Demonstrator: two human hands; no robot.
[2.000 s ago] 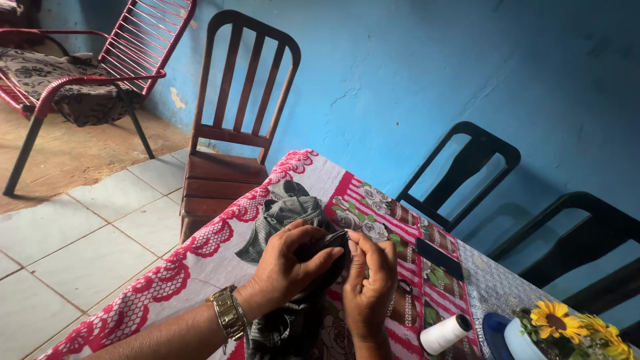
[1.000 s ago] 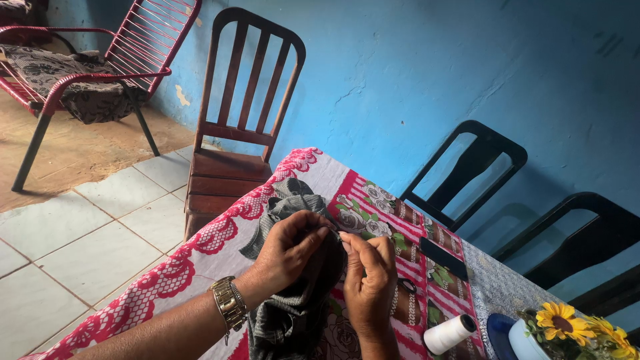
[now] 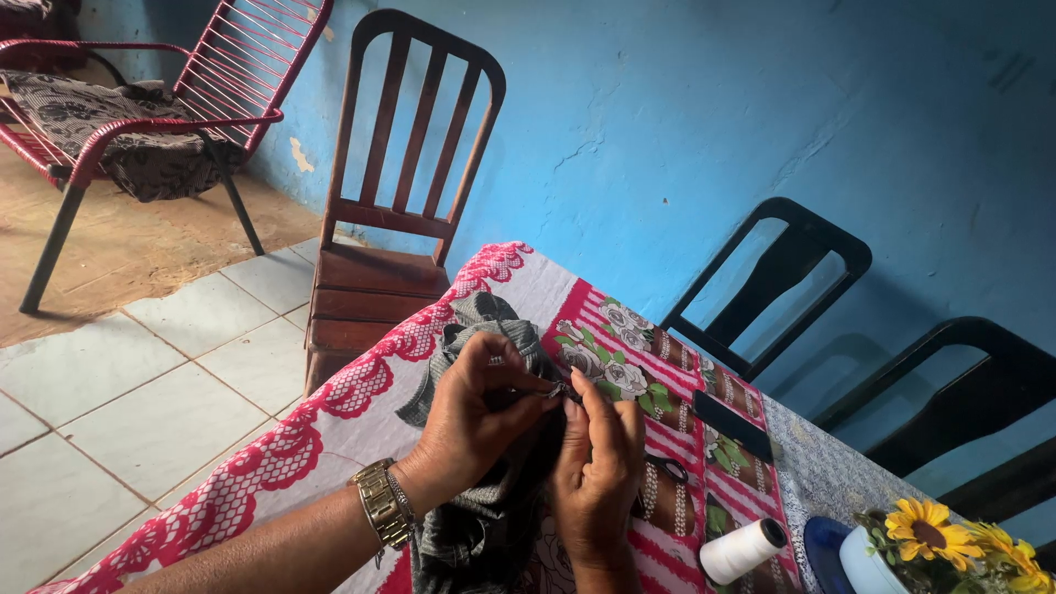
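A dark grey ribbed garment (image 3: 466, 528) lies bunched on the table beneath both hands. My left hand (image 3: 474, 421), with a gold-toned watch (image 3: 384, 503) at the wrist, pinches a gathered edge of the cloth between thumb and fingers. Fingertips of my right hand (image 3: 598, 462) meet the same small fold from the right; whether they hold a needle is too small to tell. A fine thread seems to run left of the watch. Right of the hands lie black-handled scissors (image 3: 670, 469), partly hidden, and a white thread spool (image 3: 742, 551) on its side.
A patterned pink and white tablecloth (image 3: 528, 276) covers the table. On it are a dark phone (image 3: 733, 425) and a pot of yellow flowers (image 3: 866, 565) on a blue dish (image 3: 821, 549). A wooden chair (image 3: 375, 272) stands beyond the left edge, dark chairs (image 3: 780, 280) along the far side.
The hands stay together at the garment. My right hand's fingers have shifted from a curled pose to a more upright one. The scissors' handle shows more clearly beside the right hand now.
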